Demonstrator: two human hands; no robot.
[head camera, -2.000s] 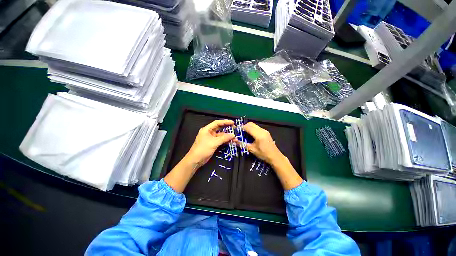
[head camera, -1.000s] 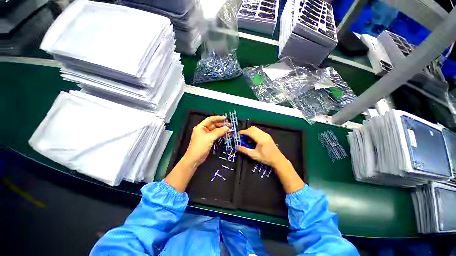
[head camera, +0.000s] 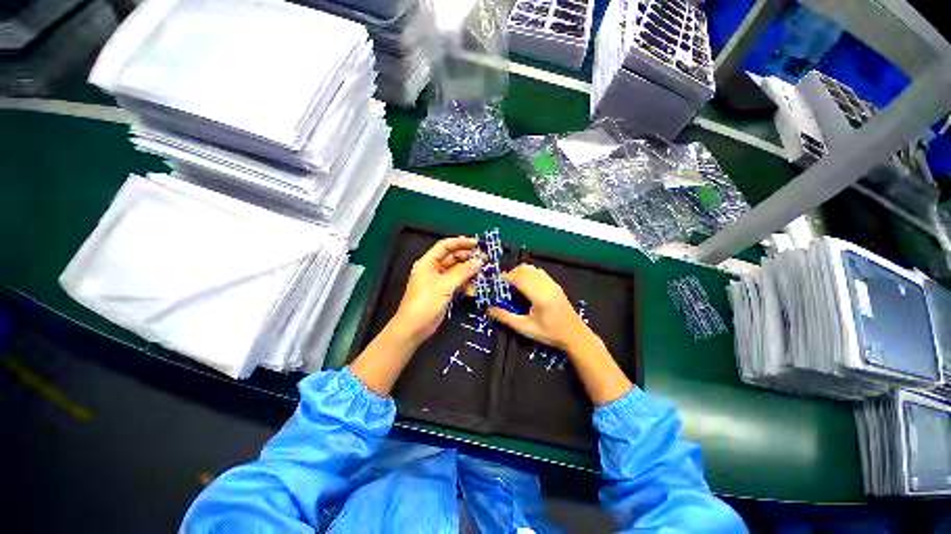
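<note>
My left hand (head camera: 430, 286) holds a pale blue lattice runner (head camera: 491, 261) upright between thumb and fingers, above the dark work tray (head camera: 443, 402). My right hand (head camera: 544, 308) is close beside it, closed on a small blue-handled tool (head camera: 511, 306), mostly hidden by the fingers; its tip cannot be made out. Thin pale offcuts (head camera: 456, 362) lie in the tray's left half. A few small pale pieces (head camera: 550, 359) lie in the right half, partly near my right wrist.
Tall white stacks (head camera: 209, 271) stand left. A bag of small parts (head camera: 460, 131) and flat plastic bags (head camera: 626, 177) lie beyond the pale rail (head camera: 501, 208). Spare runners (head camera: 697, 308) and stacked grey panels (head camera: 881, 308) are right. A grey post (head camera: 834, 156) slants across the upper right.
The blue handle shows in my right hand since the oldest frame. The lattice has shifted slightly in my left fingers. A small pale piece now shows in the tray right of my right hand.
</note>
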